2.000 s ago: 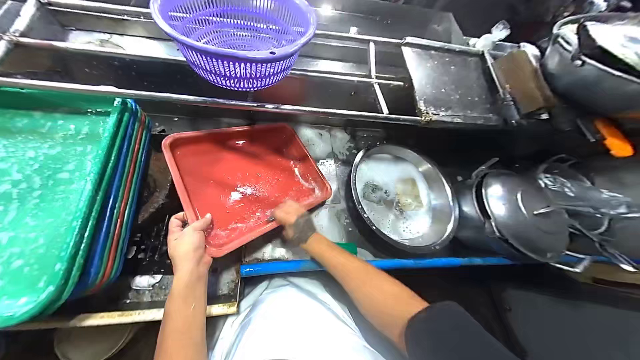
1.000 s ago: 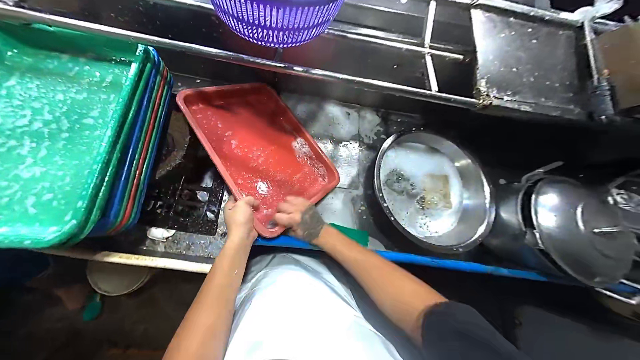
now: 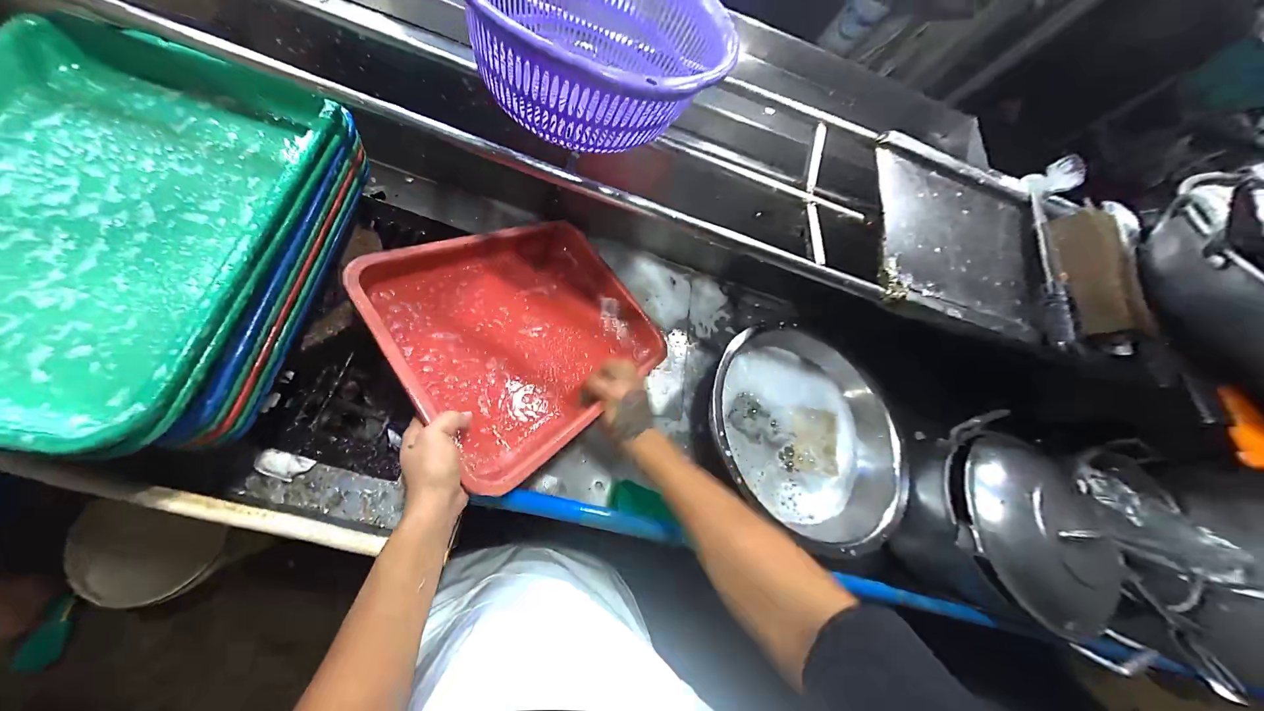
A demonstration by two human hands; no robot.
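Observation:
A wet red plastic tray [image 3: 494,326] lies tilted at the middle of the view, its inside facing up and streaked with suds. My left hand [image 3: 434,459] grips its near left rim, thumb over the edge. Over the near right rim is my right hand [image 3: 617,390], fingers curled at the tray's inner surface; whether it holds a scrubber is too blurred to tell. Right of the tray stands a steel basin [image 3: 884,434] of foamy water with a tan sponge-like piece [image 3: 815,441] in it. On the left, soapy green trays [image 3: 128,247] top a stack with blue and red ones.
A purple plastic basket [image 3: 602,89] sits on the steel ledge behind. Lidded metal pots [image 3: 1037,533] stand at the right, beyond the basin. A blue pipe or edge [image 3: 583,515] runs along the front. Below at the left is a round pale container [image 3: 143,553].
My right hand has moved from the tray's near corner, beside my left hand, up along its right side. The tray has turned in my hands. The view has shifted.

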